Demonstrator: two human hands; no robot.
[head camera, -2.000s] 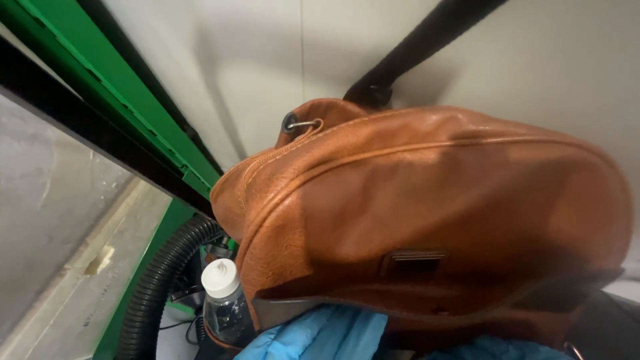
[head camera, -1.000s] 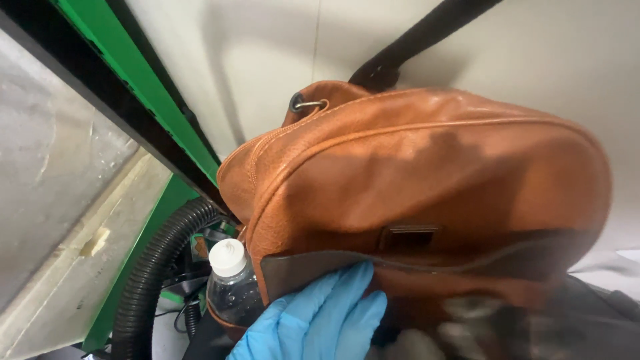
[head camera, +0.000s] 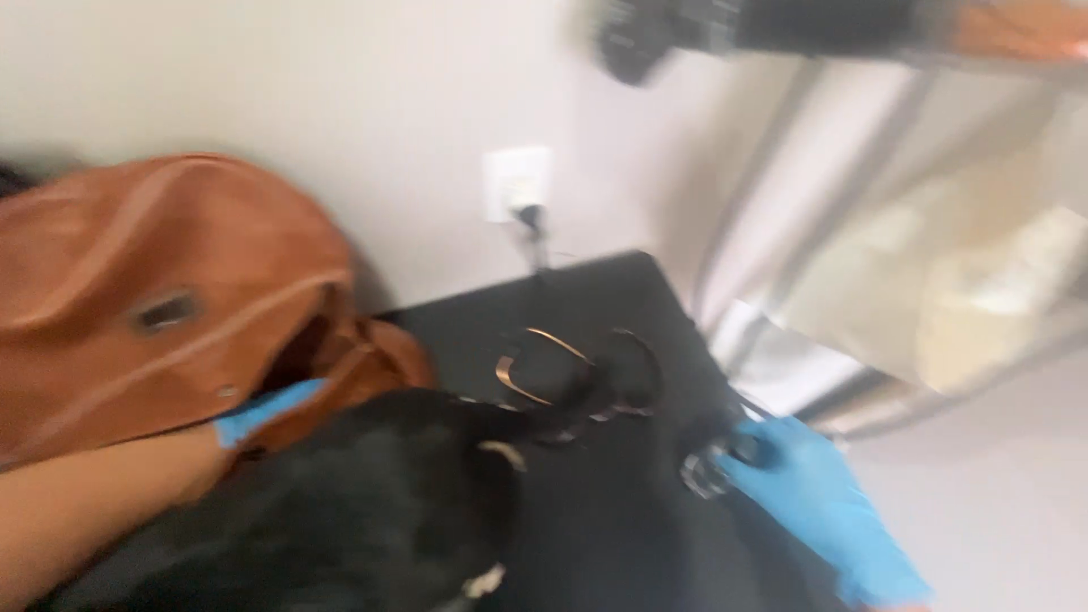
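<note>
A brown leather bag (head camera: 170, 280) leans against the wall at left. My left hand (head camera: 270, 410), in a blue glove, reaches into the bag's front pocket; its fingers are hidden inside. At right my right hand (head camera: 799, 484), gloved in blue, is at the edge of a black table (head camera: 595, 518). Its fingers are at a small dark object with a clear, shiny part (head camera: 710, 467), too blurred to name; whether they grip it cannot be told. A black fabric item (head camera: 365, 501) lies in front of the bag. Beyond it are gold-coloured curved bands (head camera: 552, 365) and a dark loop (head camera: 637, 365).
A black plug sits in a white wall outlet (head camera: 517, 183) behind the table. A blurred dark object (head camera: 633, 38) juts in at the top. Pale bags or sheeting (head camera: 935, 255) stand at right, beyond the table's edge.
The view has swung far to the right, and the bag now sits at left. My left hand has gone from the pocket's edge into the pocket. My right hand has come into view.
</note>
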